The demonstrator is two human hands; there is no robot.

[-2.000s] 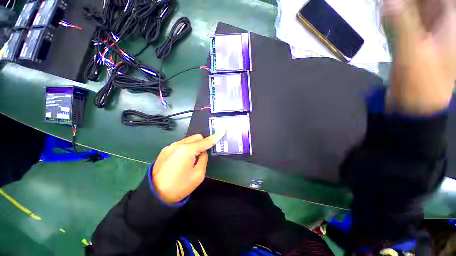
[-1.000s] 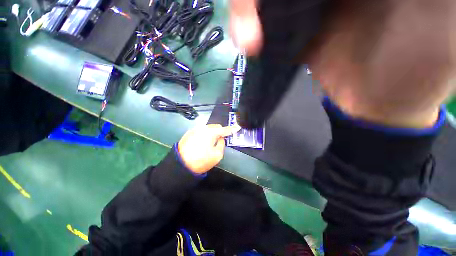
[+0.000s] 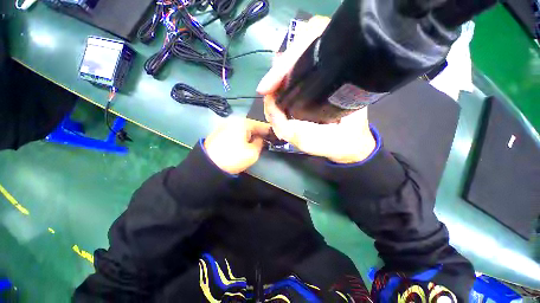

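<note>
A large black electric screwdriver (image 3: 361,59) with a small silver label fills the upper middle. My right hand (image 3: 320,133) is wrapped around its lower end, over the front of the mat. My left hand (image 3: 234,145) is at the bench edge, its fingertips at the nearest controller module (image 3: 285,147), touching or very close to my right hand. Only a small part of that module shows; hands and screwdriver hide the rest, and the screwdriver's tip. Another module (image 3: 292,32) shows partly behind. Whether my left fingers hold a wire cannot be told.
A bundled black cable (image 3: 201,99) lies left of the foam mat (image 3: 414,124), with more cables (image 3: 183,47) heaped behind. A single module (image 3: 102,61) sits at left, its cable hanging over the edge. Another foam mat (image 3: 503,168) lies at right beside the green strip (image 3: 503,53).
My right hand has brought the screwdriver down to the nearest module, beside my left hand. It was raised and blurred before. My left hand no longer points onto the label. The view has shifted.
</note>
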